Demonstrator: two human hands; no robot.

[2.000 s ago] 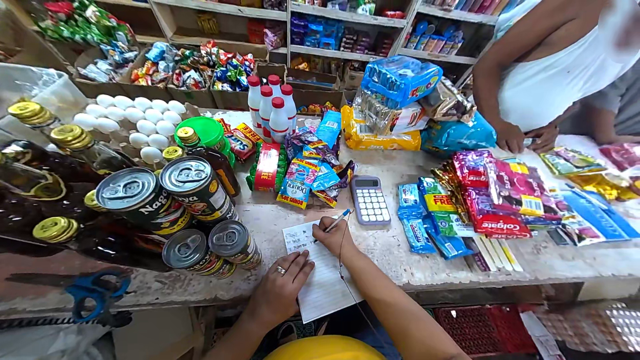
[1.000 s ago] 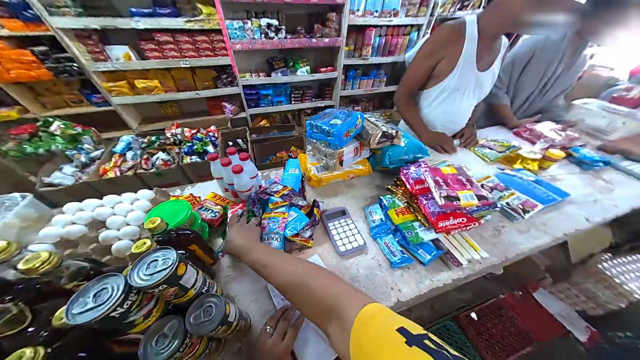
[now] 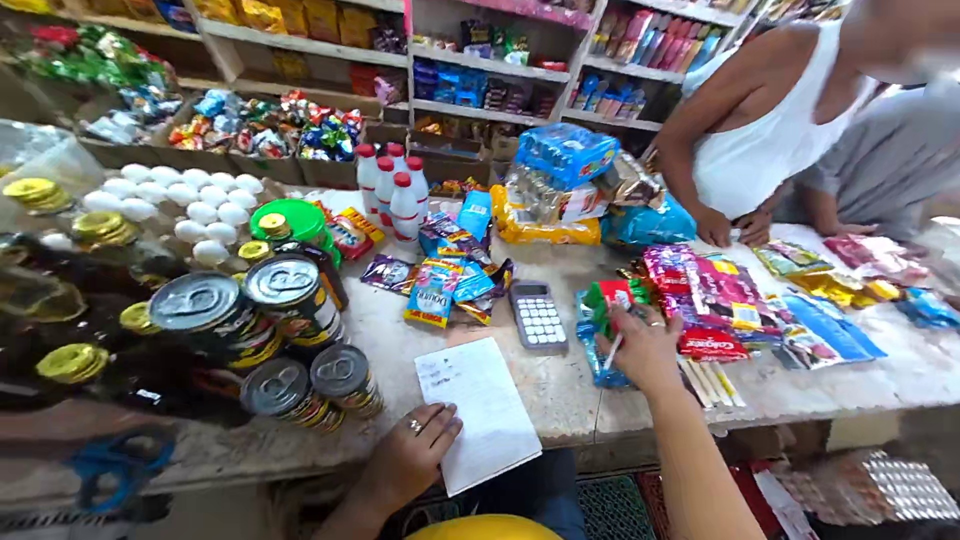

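Observation:
My left hand [image 3: 416, 450] rests with its fingers on the left edge of a white paper pad [image 3: 480, 409] with handwriting near its top. My right hand [image 3: 645, 345] reaches over blue and green packets [image 3: 598, 367], touching a red and green packet [image 3: 611, 296]; a pen [image 3: 614, 349] is held in it. A grey calculator [image 3: 538, 315] lies just left of that hand. Colourful sachets [image 3: 442, 277] are piled beyond the pad. To the right of my right hand are pink and red Colgate packs [image 3: 712, 304] and several thin light strips [image 3: 711, 384].
Cans [image 3: 281, 300], dark bottles with yellow caps [image 3: 82, 360] and eggs [image 3: 196, 196] crowd the left. Blue-handled scissors [image 3: 116, 465] lie near the front edge. Red-capped bottles [image 3: 405, 206] and wrapped packs [image 3: 566, 157] stand behind. A person in a white sleeveless top [image 3: 772, 135] leans at the far side beside another person.
My right hand was writing on the pad, then reached to the sachet pile, and is now over the packets right of the calculator. My left hand stays at the pad.

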